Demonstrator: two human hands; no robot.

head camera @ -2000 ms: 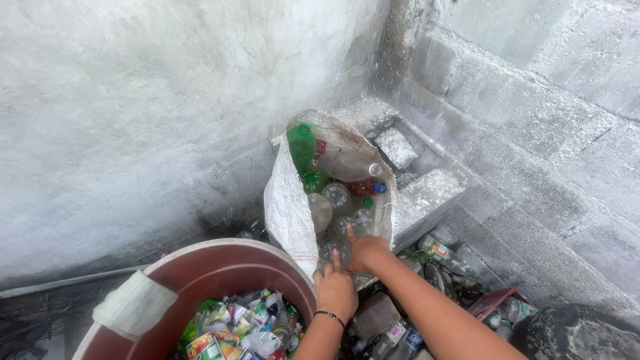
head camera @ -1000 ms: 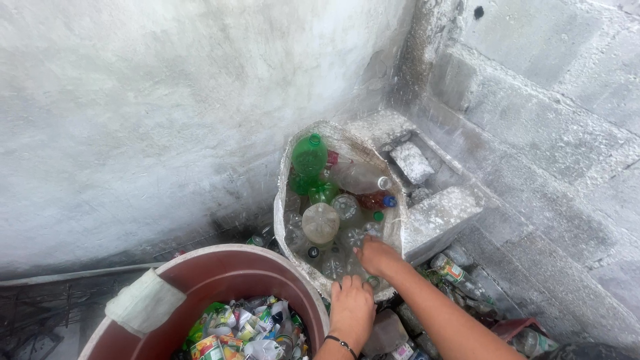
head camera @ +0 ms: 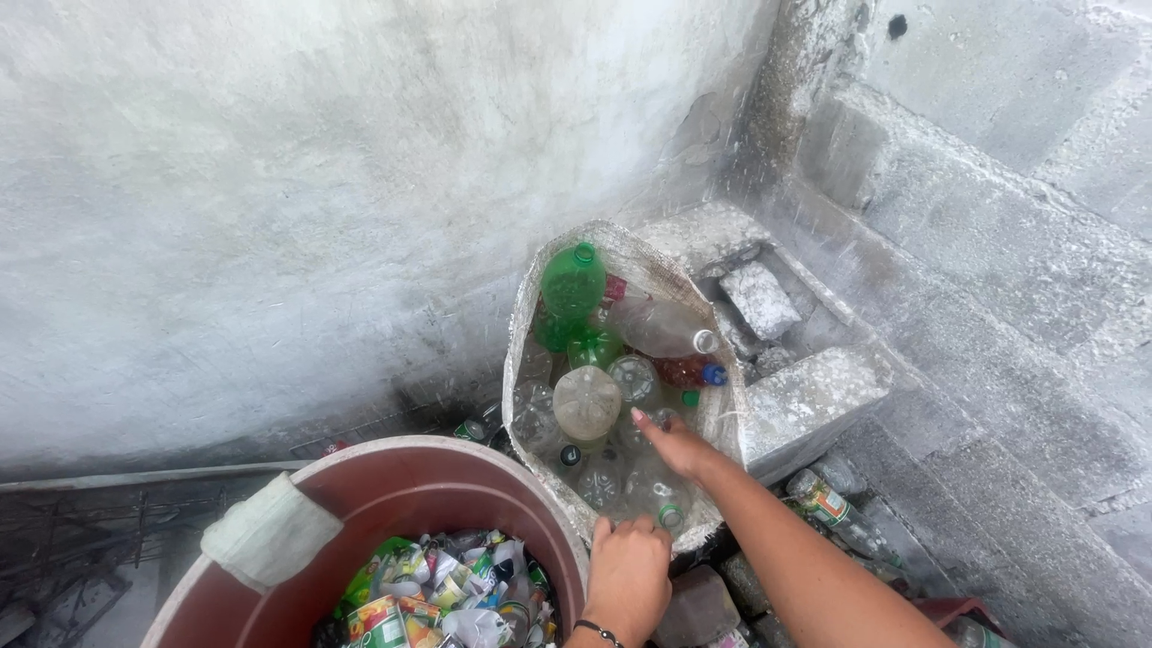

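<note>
A white woven sack (head camera: 621, 236) stands wide open, full of plastic bottles. My left hand (head camera: 628, 567), with a dark bracelet at the wrist, grips the sack's near rim. Inside the sack, my right hand (head camera: 673, 445) rests among clear bottles with its thumb and fingers spread; whether it touches one is hard to tell. A green plastic bottle (head camera: 574, 283) stands at the back, a clear bottle with a white neck ring (head camera: 661, 326) lies beside it, and a reddish bottle with a blue cap (head camera: 688, 371) is under that. An upturned cloudy bottle (head camera: 587, 405) is near the middle.
At the lower left, a reddish-brown plastic drum (head camera: 405, 463) holds crumpled labels and wrappers (head camera: 441, 585), with a pale cloth (head camera: 270, 531) over its rim. Concrete blocks (head camera: 810, 396) border the sack on the right. More bottles (head camera: 832, 504) lie on the ground there. Walls rise behind.
The sack's left side, folded inward two seconds ago, now stands outward, showing more bottles. My left hand has come to its near rim. My right hand remains inside.
</note>
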